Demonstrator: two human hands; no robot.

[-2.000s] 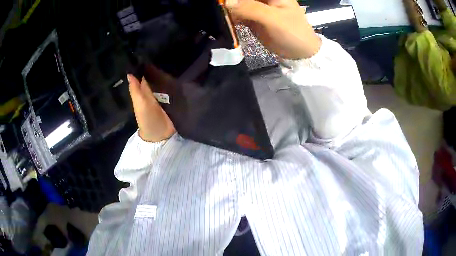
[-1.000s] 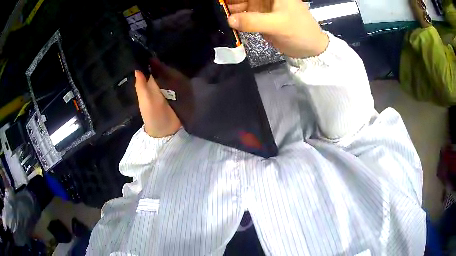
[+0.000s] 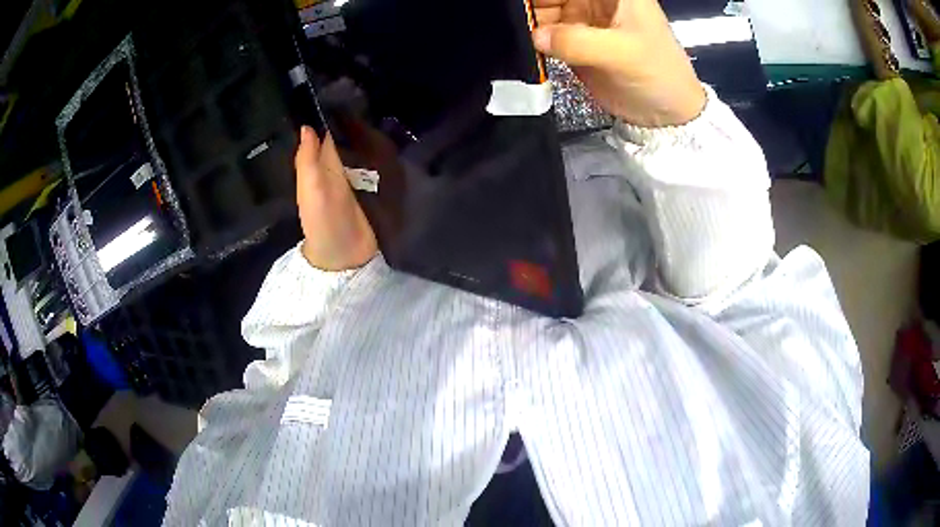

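Note:
A rugged tablet (image 3: pixel 464 196) is held tilted in front of my chest, its dark glossy screen toward me. White labels stick to its left and right edges, and a red-orange patch shows near its lower right corner. My left hand (image 3: pixel 332 201) holds the tablet's left edge; part of the fingers is hidden behind it. My right hand (image 3: pixel 624 57) grips the upper right edge beside an orange strip. The tablet's top is cut off by the picture's edge.
At left, another tablet (image 3: pixel 115 196) lies in a speckled foam border. A dark compartment tray (image 3: pixel 222 134) is beside it. Speckled foam (image 3: pixel 579 101) shows behind my right wrist. A person in a yellow-green sleeve (image 3: pixel 884 154) is at far right.
The tablet and both my hands have shifted a little to the right in the picture, and the tablet has turned slightly more upright. Both hands keep their hold.

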